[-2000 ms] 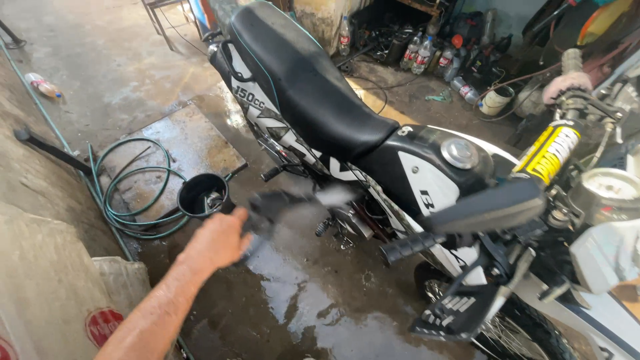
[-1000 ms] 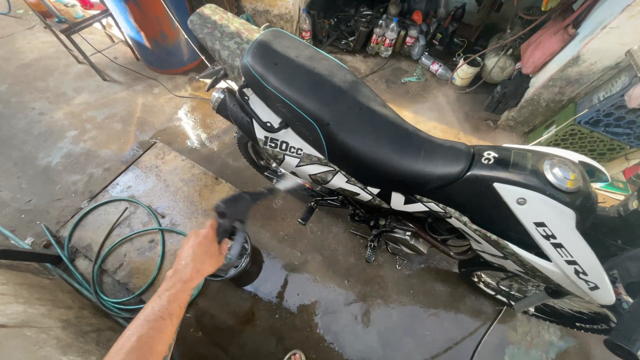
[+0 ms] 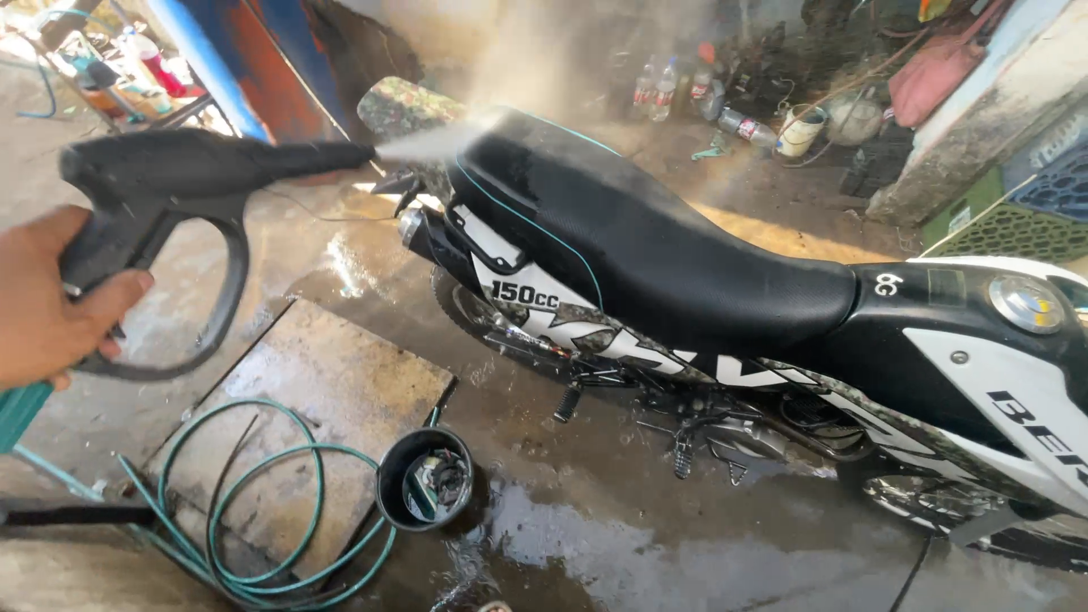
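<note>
My left hand [image 3: 64,297] grips the black pressure-washer spray gun [image 3: 170,170] at the left of the head view. From its nozzle a white jet of water strikes the rear end of the black seat [image 3: 629,229] of a motorcycle, and mist rises behind it. The motorcycle's white and black side panel [image 3: 552,327] faces me, with the silver-tipped exhaust [image 3: 416,229] at its rear. Water beads show on the back of the seat. My right hand is out of view.
A black bucket [image 3: 425,480] with things inside stands beside a coiled green hose [image 3: 314,476] on a concrete slab [image 3: 340,365]. The floor is wet. Plastic bottles [image 3: 663,89], a white pail [image 3: 799,132] and a green crate [image 3: 977,221] lie beyond the motorcycle.
The spray gun has risen, and its jet has gone from the motorcycle's lower side to the rear of the seat. The view has shifted toward the motorcycle's rear.
</note>
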